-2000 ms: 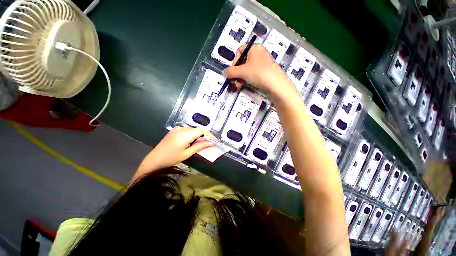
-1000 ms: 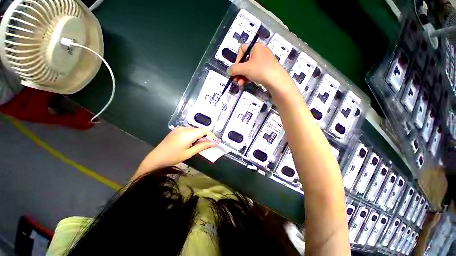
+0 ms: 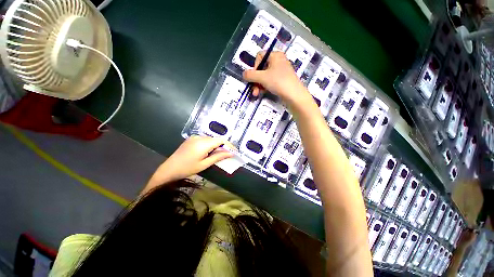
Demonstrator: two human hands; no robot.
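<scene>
My right hand [image 3: 269, 74] holds a thin black pen-like tool, likely tweezers [image 3: 268, 52], like a pencil. Its tip is at the mid-face of a white device housing [image 3: 226, 109] in the near left pocket of a clear blister tray [image 3: 190, 120]; two tips seem to show. Whether a sticker is at the tip is too small to tell. My left hand [image 3: 196, 157] pinches a small white card [image 3: 229, 164] at the tray's near left edge. Other white housings with dark ovals lie in the tray, some hidden under my right hand and forearm.
A cream desk fan [image 3: 76, 48] with a white cord stands at the left, above a red item [image 3: 54, 118]. More filled trays [image 3: 374, 184] continue to the lower right. Another filled tray [image 3: 402, 86] lies across the bench. A brown piece [image 3: 467, 201] is at the far right.
The tool tip has shifted slightly over the same housing, and my right hand has moved a little down. The left hand and card are nearly unchanged.
</scene>
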